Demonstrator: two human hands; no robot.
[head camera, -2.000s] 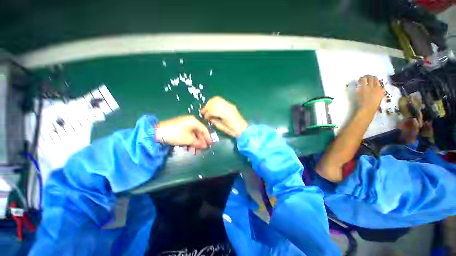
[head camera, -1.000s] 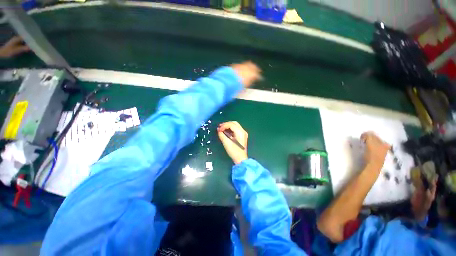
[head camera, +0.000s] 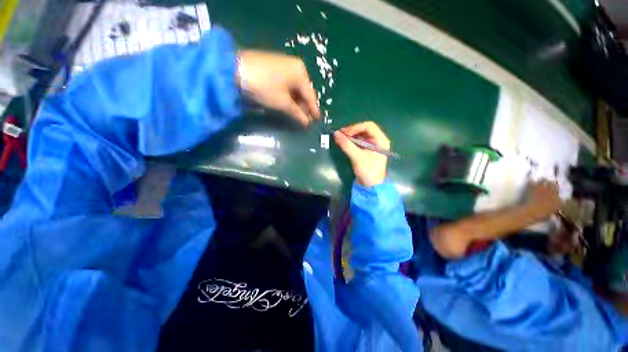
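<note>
My right hand (head camera: 365, 151) holds a thin pen-like tool (head camera: 372, 146), maybe tweezers, its tip pointing left over the green mat (head camera: 413, 103). My left hand (head camera: 279, 84) is left of it, fingers bent down and close together near the mat; whether it pinches something small cannot be seen. Small white pieces (head camera: 321, 63) lie scattered on the mat beyond and between my hands. A slightly larger white piece (head camera: 324, 141) lies just left of the tool's tip.
A wire spool with green rims (head camera: 480, 168) stands right of my right hand. Another person's blurred forearm (head camera: 499, 223) reaches over a white sheet (head camera: 530, 130) at the right. A marked paper sheet (head camera: 148, 31) is at upper left, red-handled cutters (head camera: 12, 141) at the left edge.
My left hand has come back from the far side of the bench to the mat beside my right hand. My right hand still holds the tool. The camera view has tilted and moved.
</note>
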